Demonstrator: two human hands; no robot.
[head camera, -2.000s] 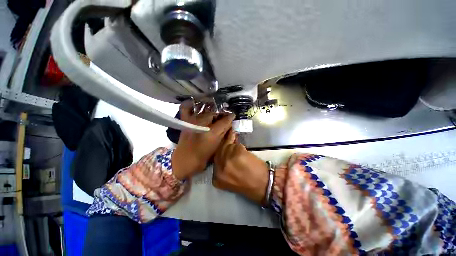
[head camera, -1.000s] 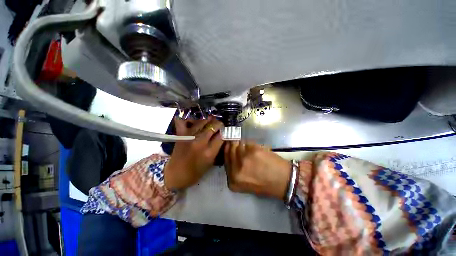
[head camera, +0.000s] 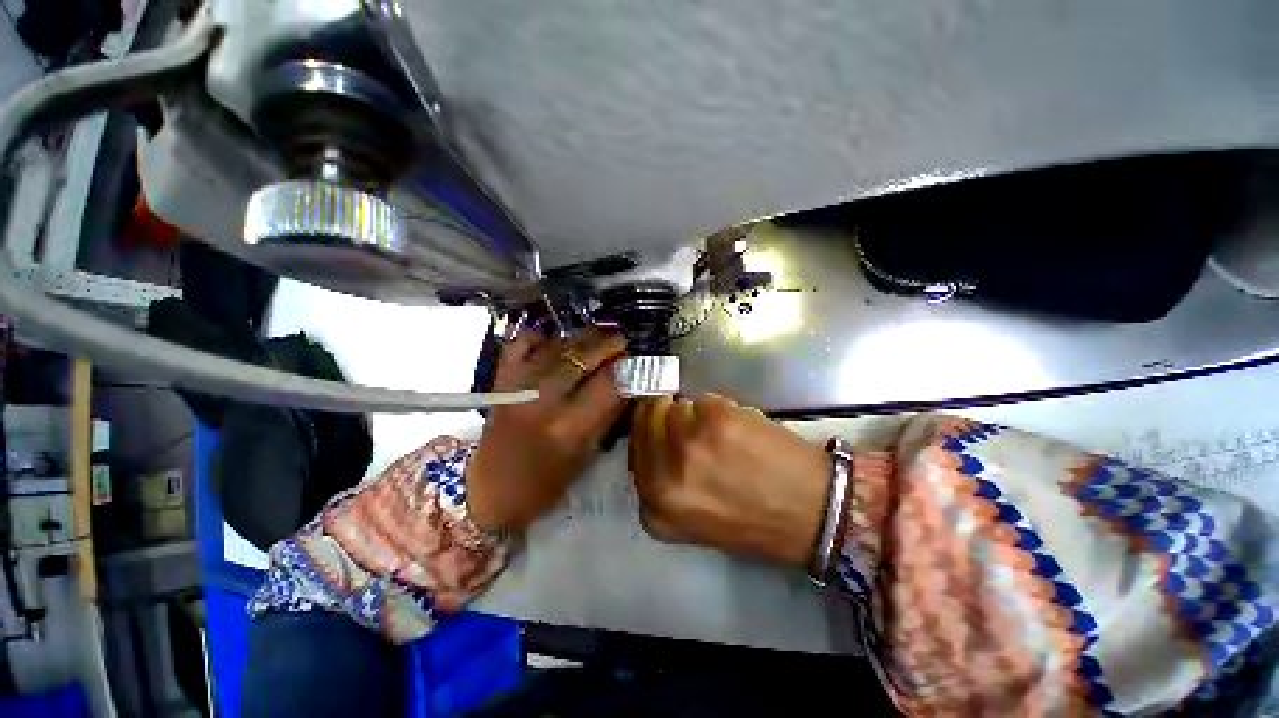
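Note:
My left hand (head camera: 540, 446) lies on a small black fabric panel (head camera: 490, 362) by the needle area. Most of the panel is hidden under the hand; a dark edge shows beside the fingers and a bit between the hands. My right hand (head camera: 722, 477) is just right of it, fingers curled, thumb and fingertips pinched at the black fabric's edge. The silver ribbed tension knob (head camera: 648, 375) sits just above and between the fingertips. The presser foot area (head camera: 561, 306) is mostly hidden beyond the left fingers.
The pale machine head (head camera: 842, 98) fills the top. A large knurled knob (head camera: 323, 218) and curved guard (head camera: 253, 382) are near the camera. A black item (head camera: 1038, 260) lies under the arm. Black bundles (head camera: 288, 449) lie at left on the white table (head camera: 603, 575). A blue bin (head camera: 470, 666) is below.
The hands have separated slightly since the first frame, the right now lying farther right with its fingers curled. The view has shifted, so the large knob and guard appear farther left.

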